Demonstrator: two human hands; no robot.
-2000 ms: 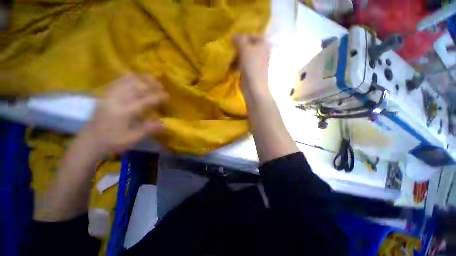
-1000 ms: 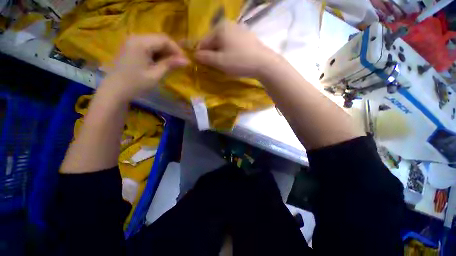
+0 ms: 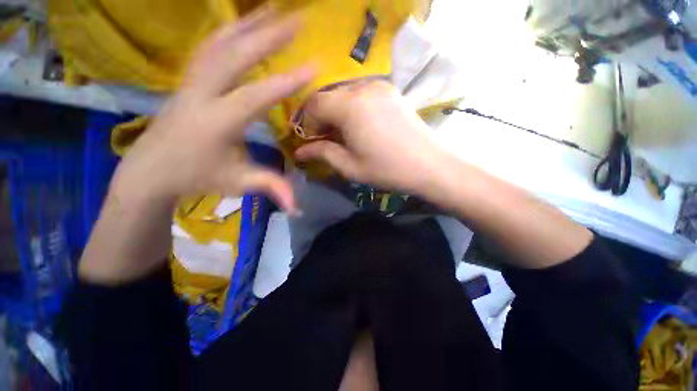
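Observation:
The mustard-yellow garment [image 3: 329, 46] lies over the table's front edge at the upper left and centre, with a small dark label [image 3: 365, 37] on it. My right hand [image 3: 367, 134] pinches a folded edge of the garment between thumb and fingers. My left hand [image 3: 210, 122] is open beside it, fingers spread and slightly blurred, holding nothing. A pale grey-white part [image 3: 416, 61] of the fabric shows right of the yellow. What lies behind my left hand is hidden.
The sewing machine [image 3: 611, 30] stands at the upper right, its needle area lost in glare. Black-handled shears [image 3: 614, 164] and small snips [image 3: 655, 183] lie on the white table [image 3: 527, 164]. Blue baskets with yellow pieces [image 3: 202, 256] stand below left and lower right. A dark phone-like rectangle [image 3: 475, 287] lies below.
The garment has been shifted and a dark label now shows; the white tab is no longer seen. My left hand has let go and spread open. The view has moved closer to the shears.

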